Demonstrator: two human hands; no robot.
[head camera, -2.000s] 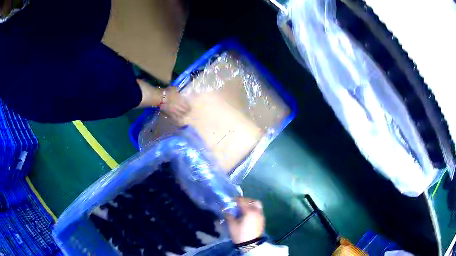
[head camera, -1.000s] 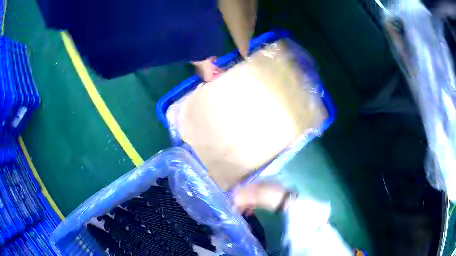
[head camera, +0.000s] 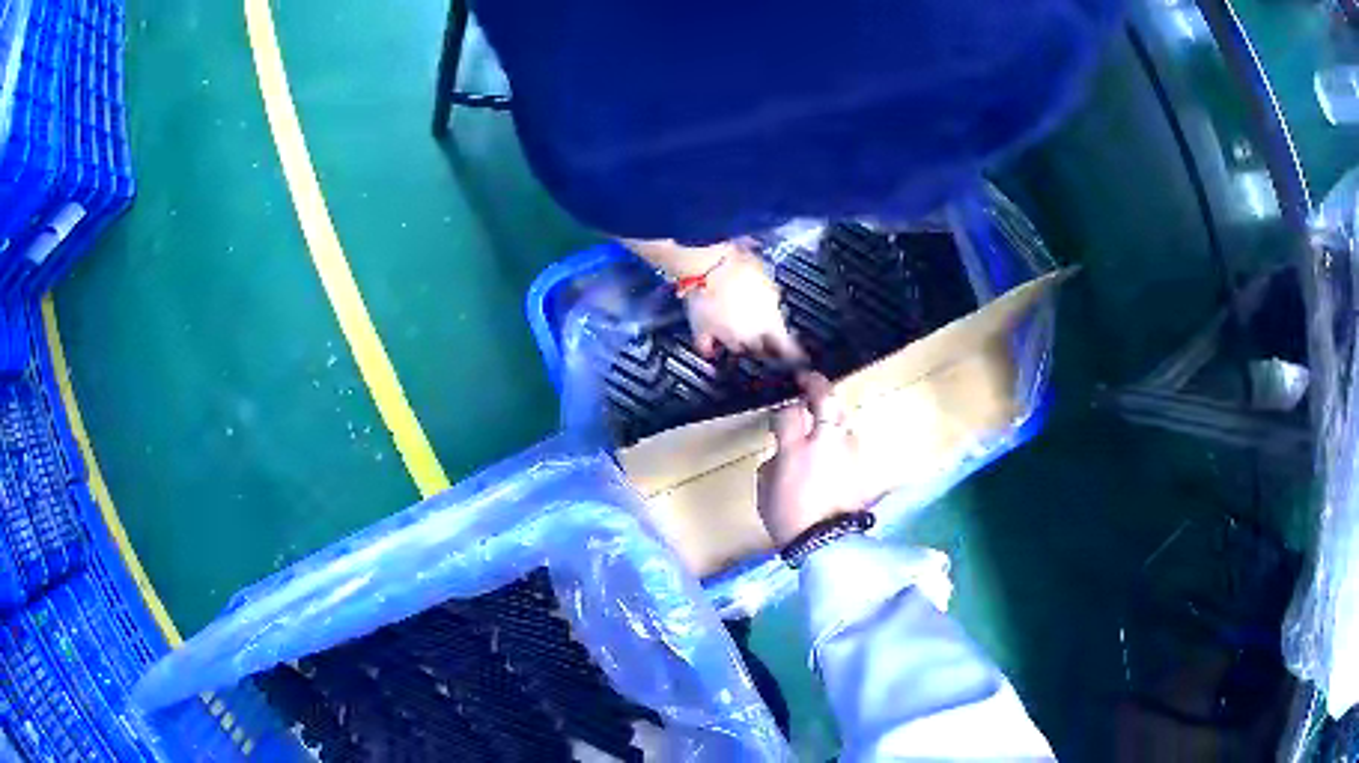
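My right hand (head camera: 817, 480), with a beaded bracelet and pale sleeve, holds the upper edge of a tan cardboard divider sheet (head camera: 932, 425). The sheet is raised and tilted in a blue crate (head camera: 550, 321) with a clear liner. Rows of black moulded parts (head camera: 872, 291) lie in a herringbone pattern beside the sheet. Another person's hand (head camera: 741, 310), with a red wrist string, reaches over the parts, its fingertips close to mine. My left hand is not in view.
A second lined blue crate (head camera: 380, 522) with black parts (head camera: 462, 678) stands at the lower left, against the first. The other person's dark blue clothing (head camera: 805, 105) covers the top centre. Blue crate stacks (head camera: 67, 134) stand at left. Clear film (head camera: 1334, 447) hangs at the right edge.
The cardboard sheet lay flat over the crate and is now tilted up, showing black parts. My right hand moved from the near crate's rim onto the sheet. The other person leans further in.
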